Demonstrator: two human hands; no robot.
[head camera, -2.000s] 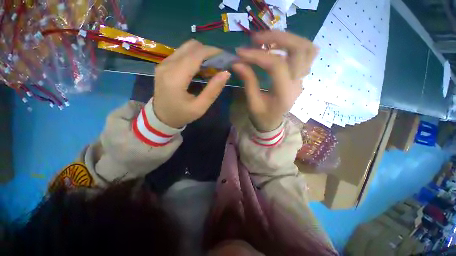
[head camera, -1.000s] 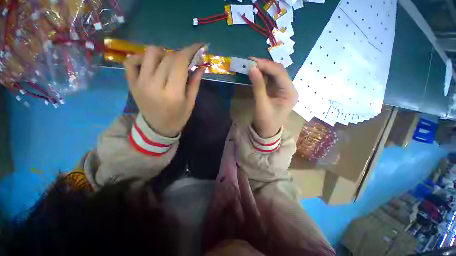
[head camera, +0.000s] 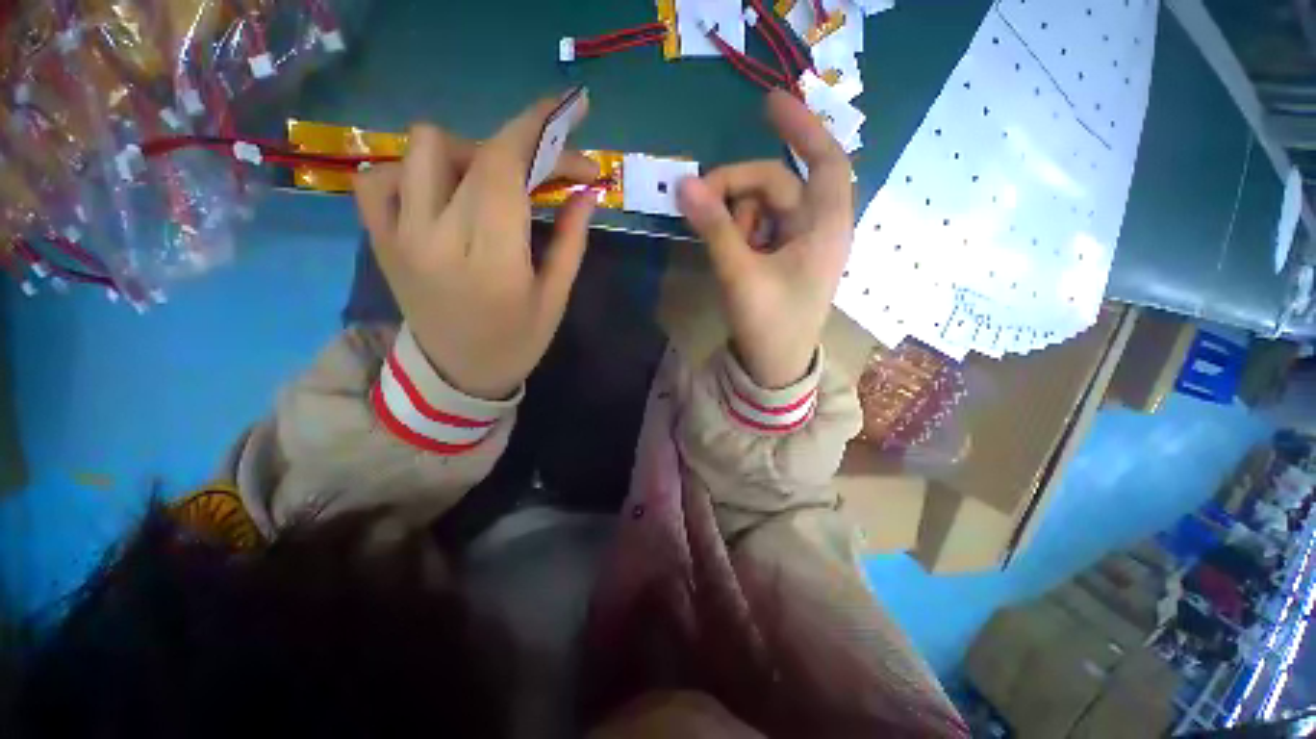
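An amber flexible circuit (head camera: 608, 184) lies along the bench's pale front edge under my left hand. A white adhesive pad (head camera: 661, 185) with one dark square sits at its right end. My left hand (head camera: 476, 238) holds a tilted pad strip (head camera: 556, 137), seen nearly edge-on, between its fingers. Its thumb and fingertips are at the amber part, and its fingers hide the middle of the row. My right hand (head camera: 779, 231) has its thumb and a bent finger by the pad's right end, with the index finger raised. Whether it pinches anything is unclear.
Finished parts (head camera: 707, 26) with red wires lie behind the hands. Wired amber stock in a clear plastic bag (head camera: 145, 130) is at left. Fanned die-cut adhesive sheets (head camera: 996, 188) lie at right. Below the bench edge, an open cardboard carton (head camera: 1018, 433) holds bagged parts (head camera: 909, 397).
Two seconds ago both hands met at the pad strip; now they are apart, with the strip in my left hand. Since one second ago, my right index finger has lifted from the pad's end.
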